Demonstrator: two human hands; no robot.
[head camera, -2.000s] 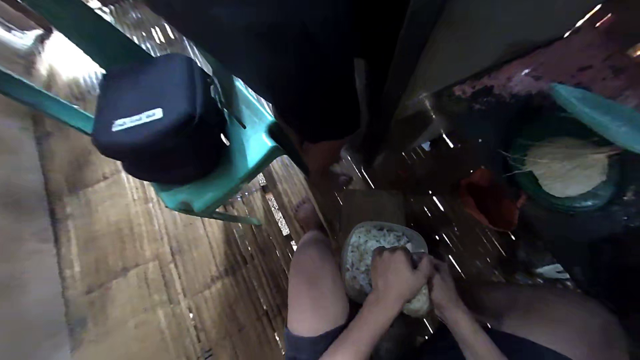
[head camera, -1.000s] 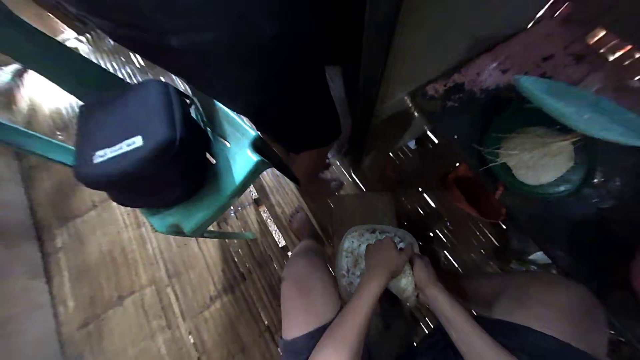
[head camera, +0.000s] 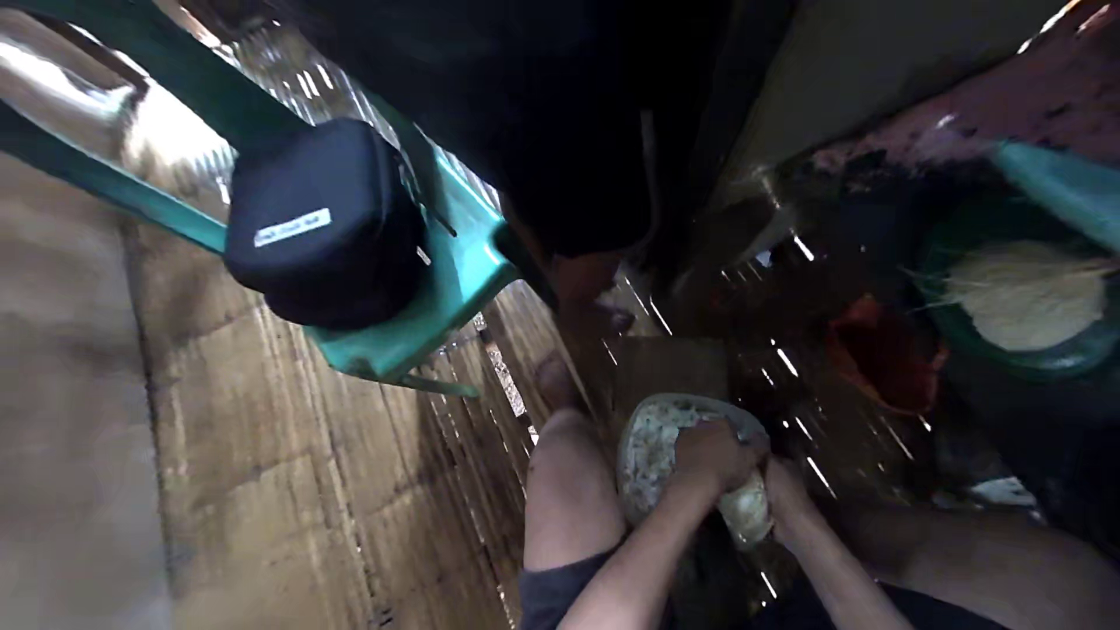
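Observation:
A light-rimmed bowl with pale, chopped-looking food sits low between my knees. My left hand reaches over the bowl, its fingers bent at the right part of the rim; what lies under them is hidden. On the bowl's right side is my right hand, its fingers against a pale, rounded piece that hangs below the left hand. The picture is too dark and blurred to tell exactly what this piece is or which hand grips it.
A black zippered case rests on a green plastic chair at the left. Someone in dark clothing stands ahead. To the right are a red container and a green basin holding something pale. The slatted floor has gaps.
Both hands stay at the bowl, with only small shifts of the fingers. The chair, case and basin keep their places.

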